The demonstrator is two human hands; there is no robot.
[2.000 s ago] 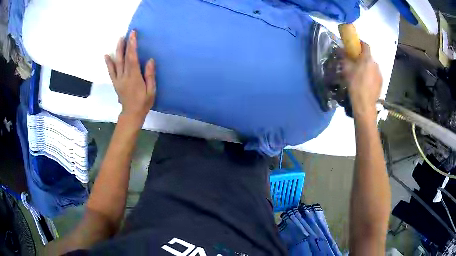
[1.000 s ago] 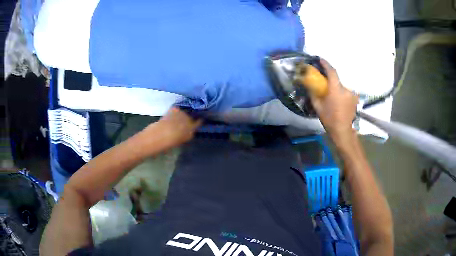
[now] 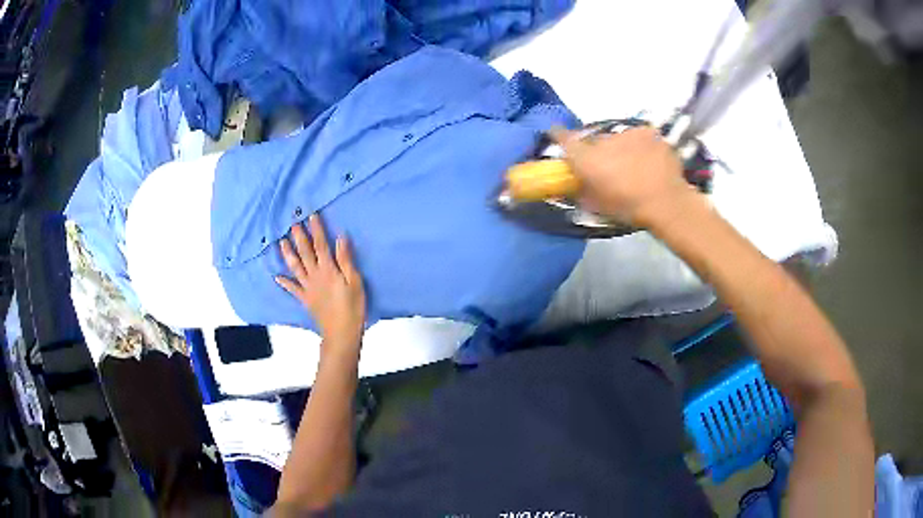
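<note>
A blue shirt (image 3: 425, 233) lies spread over the white padded pressing board (image 3: 167, 243). Its button placket (image 3: 348, 177) with several small dark buttons runs slantwise across it. My left hand (image 3: 326, 278) lies flat on the shirt just below the placket, fingers spread, holding nothing. My right hand (image 3: 627, 174) grips the tan wooden handle of the steam iron (image 3: 516, 214). The iron is over the right part of the shirt, its pointed end to the left; whether it touches the cloth cannot be told.
Crumpled darker-blue shirts (image 3: 294, 51) lie beyond the board. The pale steam hose (image 3: 754, 61) runs up right from the iron. A black rectangle (image 3: 245, 344) and folded striped cloth (image 3: 246, 430) are at lower left. A blue plastic basket (image 3: 737, 417) is below right.
My left hand has moved from the near edge onto the shirt and opened flat. The iron has turned, its point now leftward. The view has shifted, showing the placket and crumpled shirts.
</note>
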